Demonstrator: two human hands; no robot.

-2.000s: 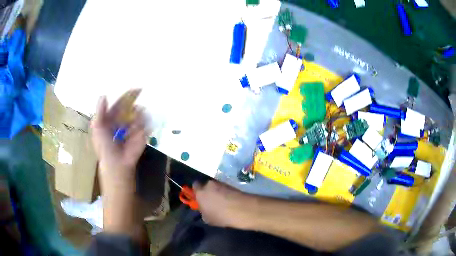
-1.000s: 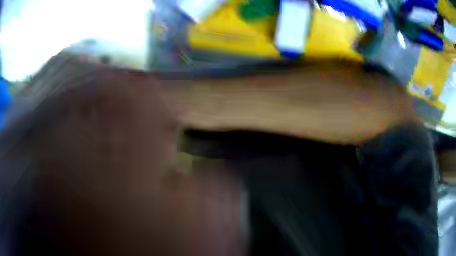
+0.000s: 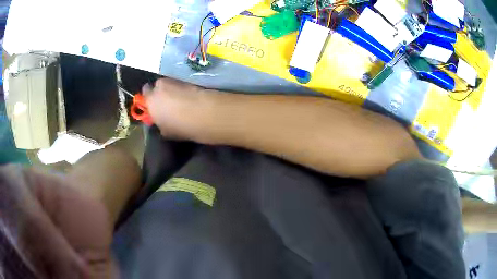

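Observation:
My right hand (image 3: 163, 103) is at the left centre, its forearm reaching in from the right. It is closed on the orange handle of a soldering iron (image 3: 140, 109), whose thin shaft points up and left over the dark carton opening. My left hand (image 3: 65, 218) is large and blurred at the lower left, close to the camera; its fingers are cut off or unclear, and whether it holds anything cannot be told. A pile of blue battery cells (image 3: 362, 39) with white pads, green boards and thin wires lies at the upper right.
A white sheet (image 3: 82, 27) with round holes lies at the upper left. Grey and yellow printed packaging (image 3: 245, 50) lies under the pile. A cardboard box (image 3: 35, 103) with a crumpled white bag (image 3: 71, 148) is below the sheet. My dark-clothed lap fills the bottom.
The view has swung down and right toward my lap. My left hand has moved from over the white sheet to near the camera. My right hand still holds the iron.

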